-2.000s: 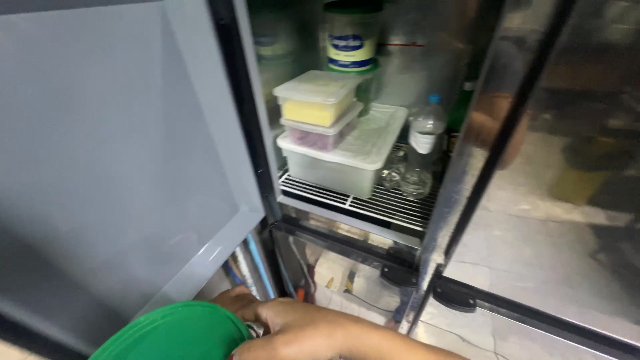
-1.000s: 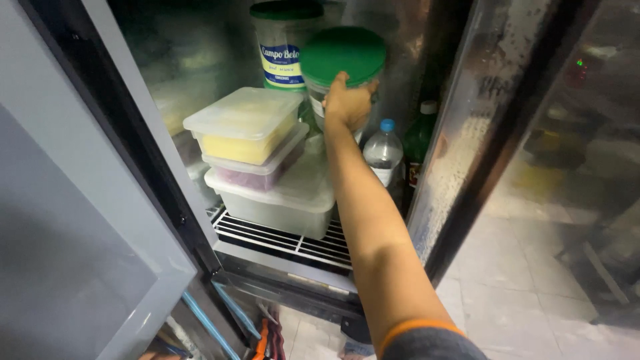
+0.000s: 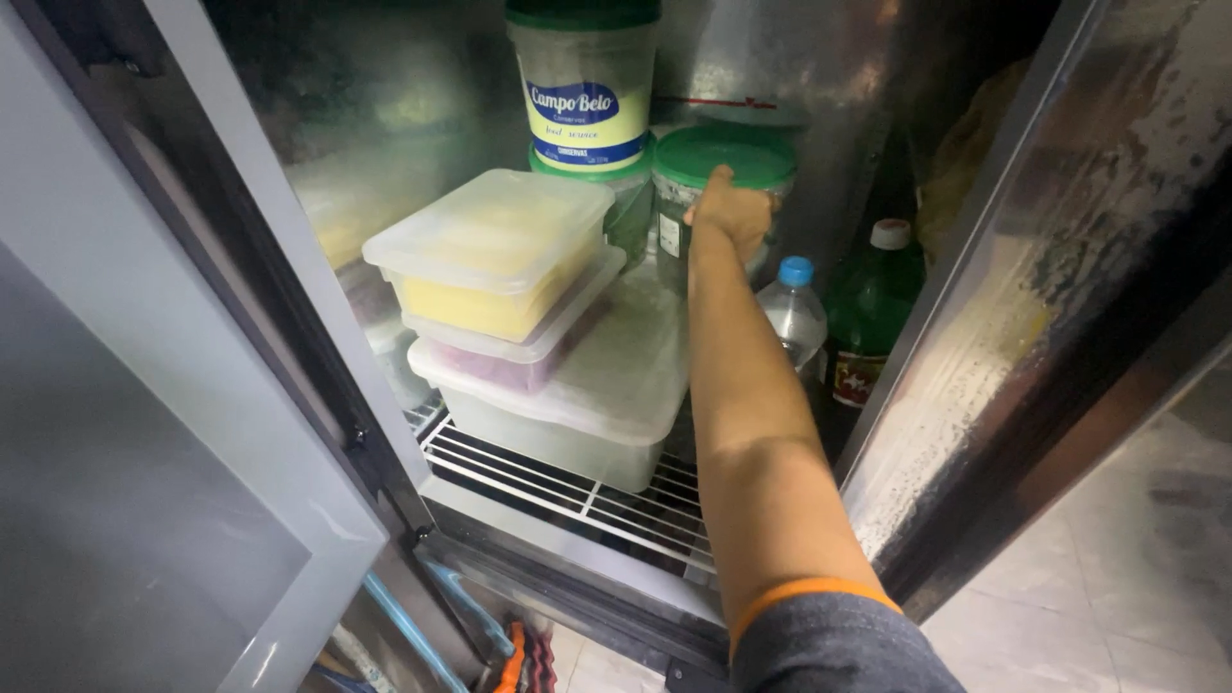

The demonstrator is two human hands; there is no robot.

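Observation:
My right hand (image 3: 733,214) reaches into a metal refrigerator and rests on the front rim of a clear plastic tub with a green lid (image 3: 722,156), fingers bent at the lid's edge. The tub stands at the back, right of two stacked green-lidded tubs; the upper one (image 3: 582,96) bears a Campo Belo label. In front of them a small box with yellow contents (image 3: 491,241) sits on a box with purple contents (image 3: 500,366), both on a large white lidded box (image 3: 568,452). My left hand is out of view.
A clear bottle with a blue cap (image 3: 794,313) and a green bottle (image 3: 866,308) stand right of my forearm. The white wire shelf (image 3: 577,500) shows at the front. An open door (image 3: 173,385) is on the left, the metal frame (image 3: 1011,318) on the right.
The green-lidded tub, low in front of the refrigerator two seconds ago, now stands at the back inside it. My right hand has moved in with it and slightly lower over its rim.

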